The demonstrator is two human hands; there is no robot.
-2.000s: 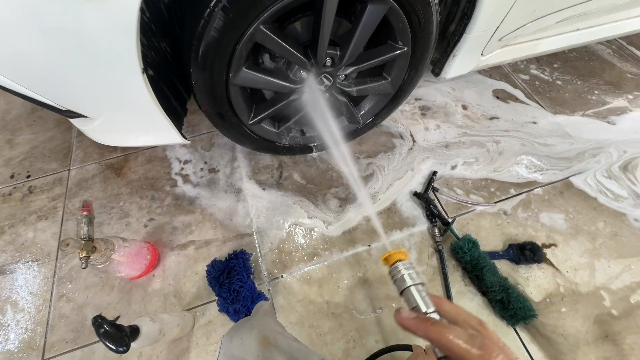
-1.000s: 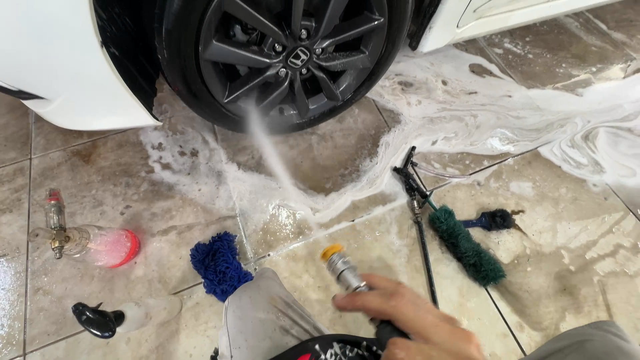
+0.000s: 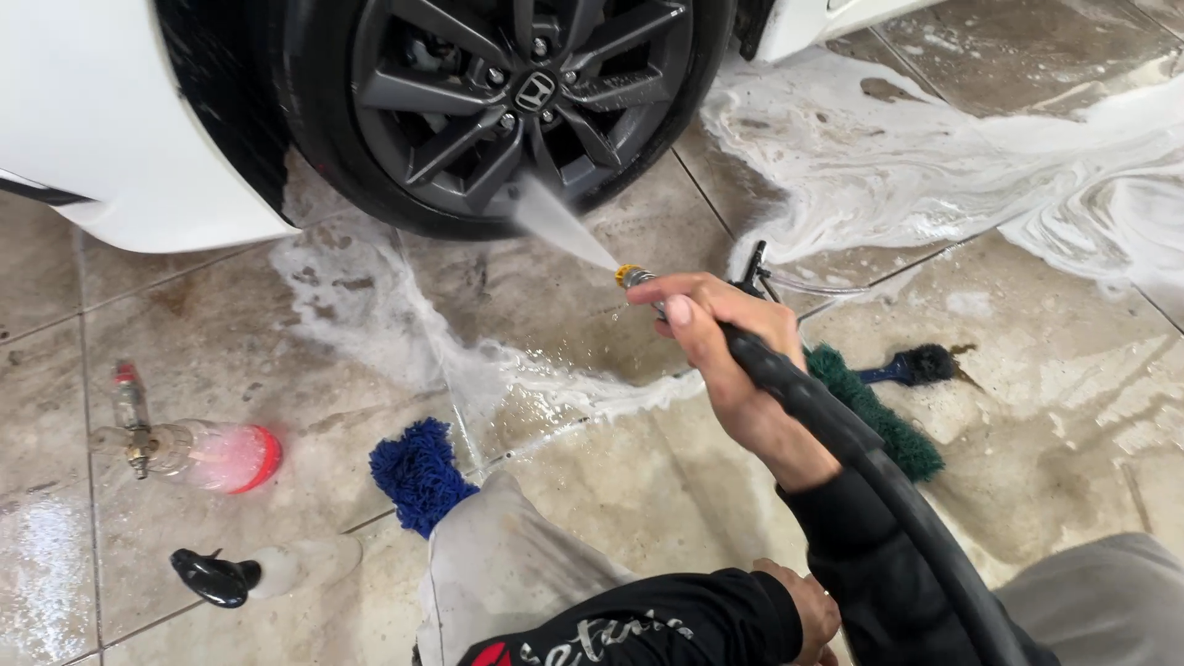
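Observation:
My right hand (image 3: 731,351) grips a hose-fed spray nozzle (image 3: 640,276) with a yellow tip and metal body. Its black hose (image 3: 832,425) runs back along my forearm. A fan of water (image 3: 564,225) leaves the tip toward the lower rim of a dark alloy wheel (image 3: 518,92) bearing a Honda emblem, on a white car (image 3: 111,111). Low in the view, my left hand (image 3: 803,606) is partly cut off near my right sleeve; whether it holds anything is hidden.
On the wet tiled floor lie a foam bottle (image 3: 217,455) with pink liquid, a black-headed spray bottle (image 3: 222,575), a blue microfiber mitt (image 3: 421,474), a green fluffy wheel brush (image 3: 879,416), a small dark brush (image 3: 920,365) and a black trigger-like tool (image 3: 754,270). White foam (image 3: 888,166) spreads at right.
My right hand has moved forward with the nozzle, closer to the wheel. The water jet has shifted from the wheel's centre to its lower edge. My left hand has come into view.

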